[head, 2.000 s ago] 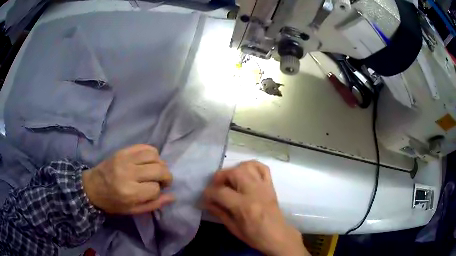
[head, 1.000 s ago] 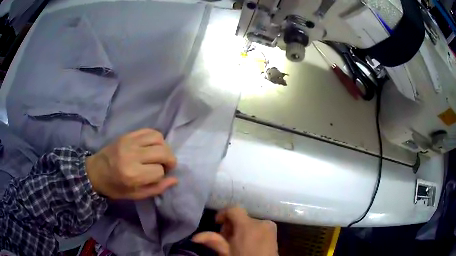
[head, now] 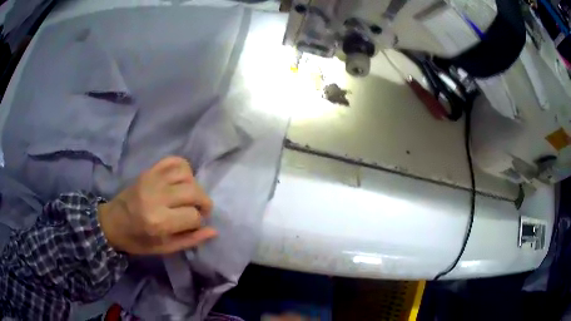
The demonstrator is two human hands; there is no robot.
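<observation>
The large grey garment panel [head: 169, 69] lies over the left of the machine table and hangs over its front edge. A pocket piece [head: 81, 131] shows on it at left. My left hand [head: 159, 210] is closed on the panel's bunched cloth near the front edge. My right hand [head: 285, 316] is only a blurred bit of skin at the bottom edge, below the table; its fingers cannot be made out. The presser foot area is washed out by the lamp beside the panel's right edge.
The sewing machine's tension knob [head: 358, 63] is at top centre. A red-handled tool [head: 427, 100] and black scissors [head: 447, 94] lie right of the needle. A black cord [head: 471, 182] crosses the table front. A yellow crate [head: 410, 301] stands below the edge.
My right hand has let go of the cloth's right side and dropped down almost out of the picture. My left hand has stayed on the cloth. The view has shifted slightly.
</observation>
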